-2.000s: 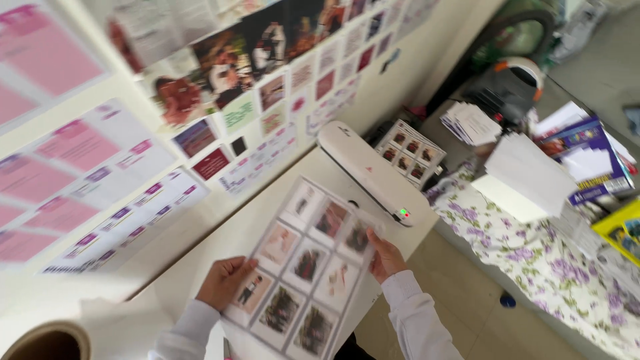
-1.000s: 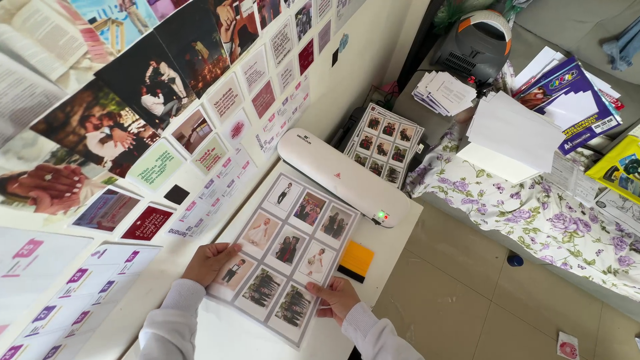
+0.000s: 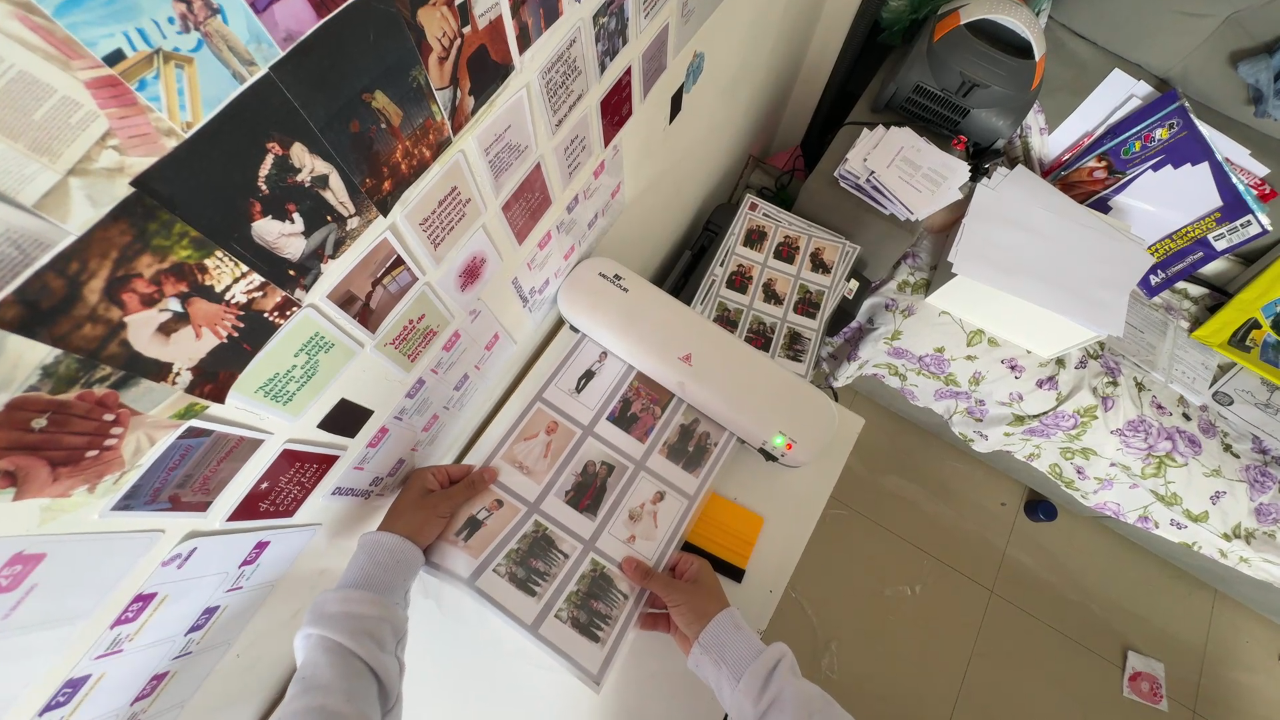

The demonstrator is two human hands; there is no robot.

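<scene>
A sheet printed with a grid of small photos (image 3: 585, 490) lies over the white table, its far edge against the near side of a white Mecolour laminator (image 3: 690, 360). Whether that edge is inside the slot cannot be told. My left hand (image 3: 437, 503) holds the sheet's left edge, thumb on top. My right hand (image 3: 680, 598) pinches its lower right edge between thumb and fingers. One green and one red light glow at the laminator's right end. Beside the sheet, partly under its edge, is a yellow squeegee card with a black edge (image 3: 724, 535).
Behind the laminator lies a stack of similar photo sheets (image 3: 775, 285). A wall covered with prints (image 3: 300, 200) borders the table on the left. To the right, a floral cloth (image 3: 1080, 410) carries white paper (image 3: 1045, 250) and a purple paper pack (image 3: 1170, 190). A grey heater-like appliance (image 3: 965, 75) stands behind.
Two seconds ago both hands held the sheet raised and tilted before the laminator. Now it lies lower and flatter, its far edge at the machine. The yellow squeegee card has come into sight.
</scene>
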